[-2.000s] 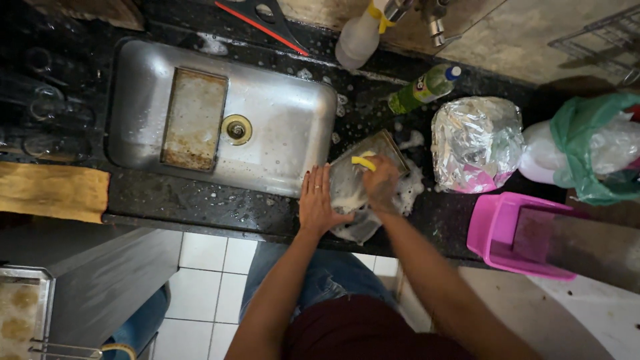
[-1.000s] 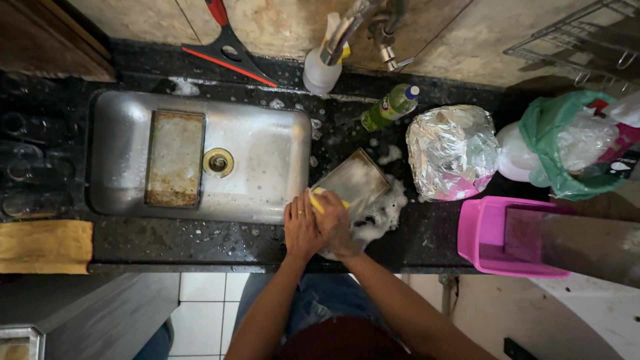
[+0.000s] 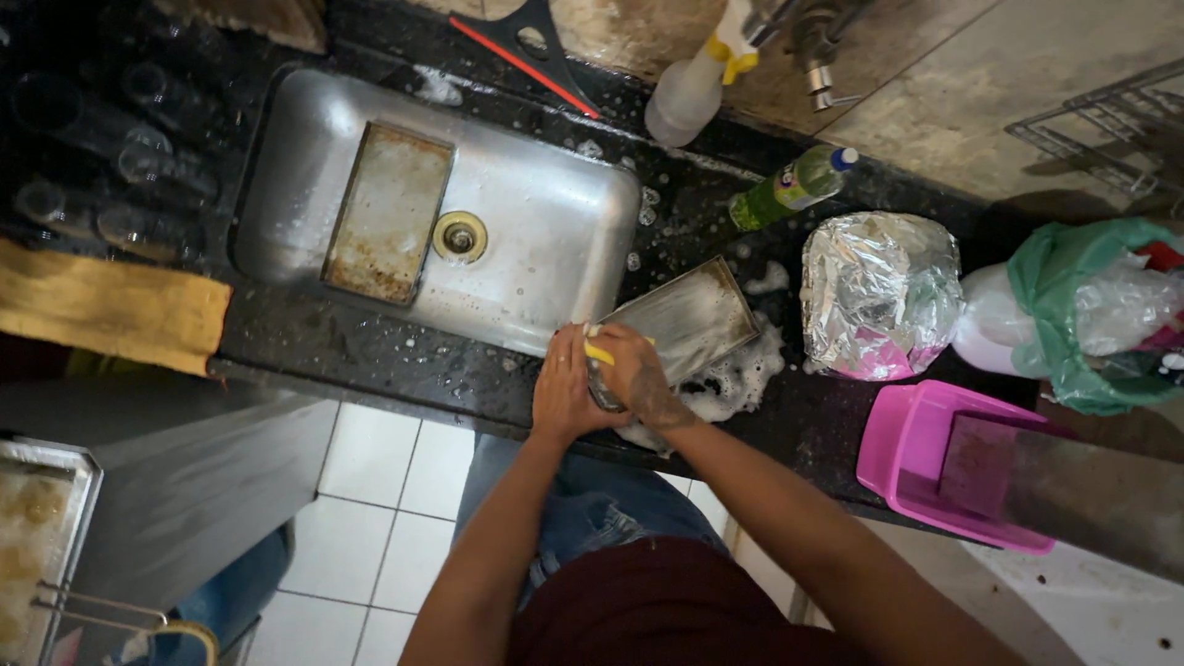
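A shallow rectangular metal pan (image 3: 689, 319), wet with suds, lies tilted on the dark stone counter right of the steel sink. My left hand (image 3: 569, 388) rests flat against the pan's near left end. In my right hand (image 3: 638, 375) is a yellow sponge (image 3: 599, 353), pressed to that same end, close beside the left fingers; the hand hides part of it. White foam (image 3: 740, 379) spreads on the counter along the pan's near side. A second metal pan (image 3: 388, 217), stained brown, lies in the sink (image 3: 527, 231) left of the drain (image 3: 460, 237).
Behind the pan stand a green detergent bottle (image 3: 791, 190), a spray bottle (image 3: 689, 97) and a squeegee (image 3: 532, 55). A foil-covered object (image 3: 879, 291), a green plastic bag (image 3: 1050, 305) and a pink tub (image 3: 888, 444) are on the right. Glasses (image 3: 139, 157) and an orange cloth (image 3: 111, 301) lie left.
Two seconds ago my hands were apart, the right one farther up the pan with the sponge; now both are together at its near left end. The view has tilted.
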